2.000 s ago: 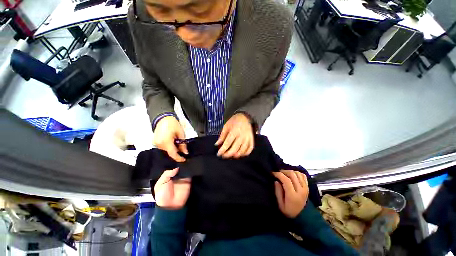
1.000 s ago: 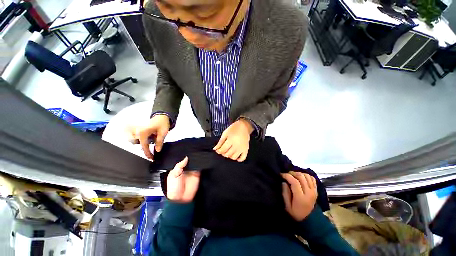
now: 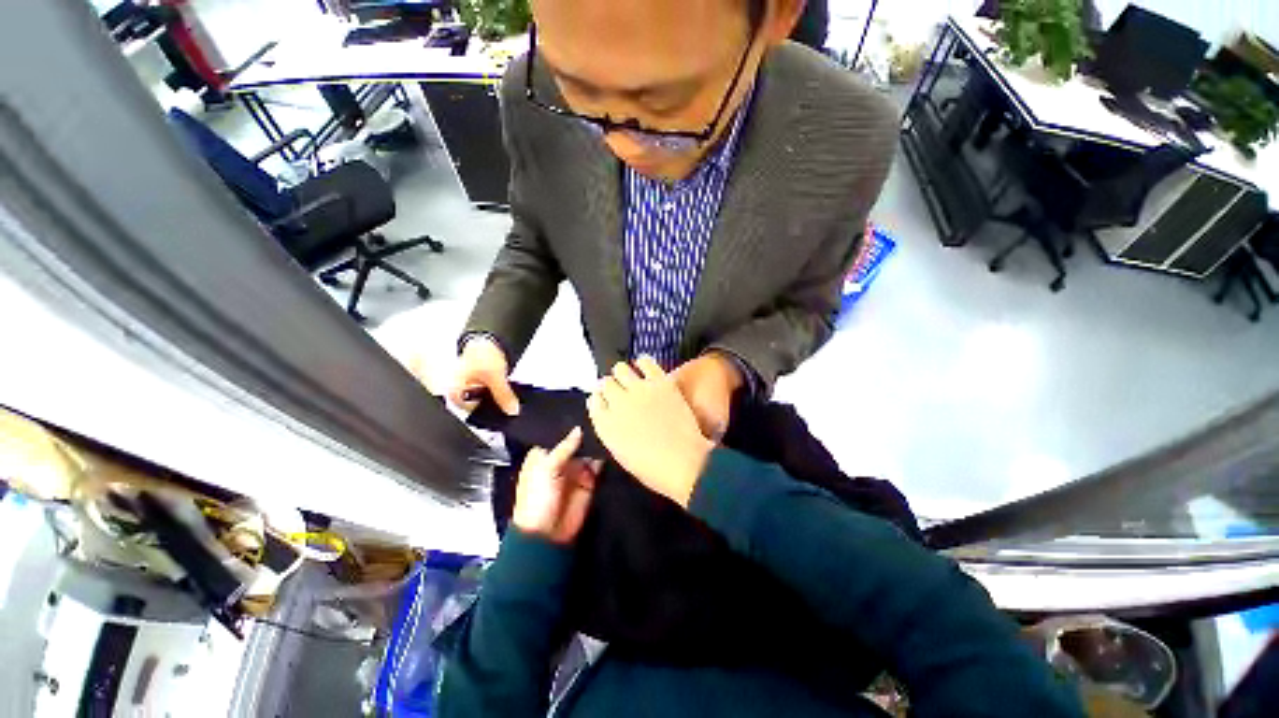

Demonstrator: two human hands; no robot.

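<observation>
The black garment (image 3: 659, 561) is draped over my lap and the ledge. A flat, straight black strip of it (image 3: 540, 417) is held up between me and the person opposite. My left hand (image 3: 557, 491) grips the strip's near edge, palm up with the thumb raised. My right hand (image 3: 650, 428) lies over the strip's right part, next to the other person's hand; its grip underneath is hidden. The other person's hand (image 3: 485, 382) pinches the strip's left end. Their other hand is partly hidden behind mine.
A person in a grey-brown blazer (image 3: 828, 183) leans in opposite. Grey side panels (image 3: 309, 281) flank the ledge. A blue crate (image 3: 421, 631) and a white machine (image 3: 112, 659) are lower left. A clear round container (image 3: 1115, 662) is lower right. Swivel chairs stand behind.
My right hand has moved from the garment's right side to the strip at the centre, beside the other person's hand. The view has shifted, and the strip now looks straighter.
</observation>
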